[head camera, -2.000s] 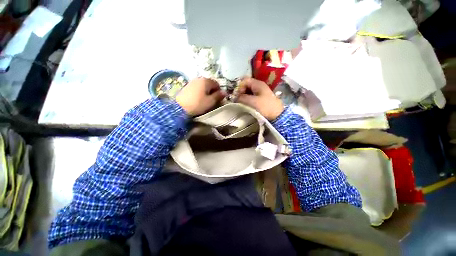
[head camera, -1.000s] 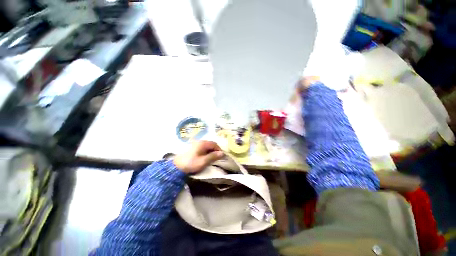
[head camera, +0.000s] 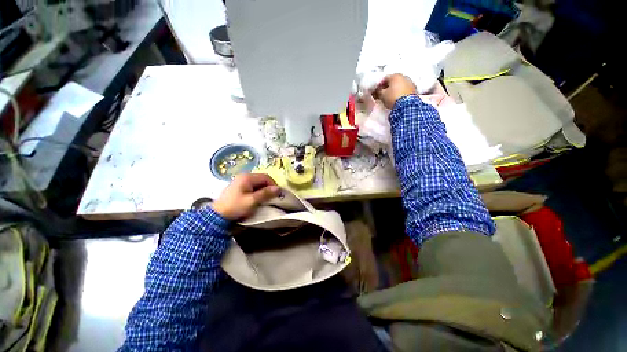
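A beige bag body (head camera: 292, 265) lies open on my lap at the table edge, its round mouth facing up, with a pale tag inside at the right. My left hand (head camera: 246, 196) pinches the bag's far top edge near a small dark dot. My right hand (head camera: 394, 89) reaches to the clear, crumpled plastic bag (head camera: 378, 124) right of the machine head. Its fingertips are at the plastic; whether they hold something cannot be told. The machine work point (head camera: 299, 168) with its yellow base stands beyond the bag.
The grey machine head (head camera: 295, 55) overhangs the table. A round parts dish (head camera: 234, 162) with brass-coloured bits is left of the work point. A red holder (head camera: 339, 135) stands right of it. Stacked bags (head camera: 509, 103) lie at the right, more (head camera: 24, 275) at the far left.
My right hand has left the bag's top edge and moved right and forward to the plastic. My left hand still holds the bag, which sits lower, nearer my lap. The view has shifted.
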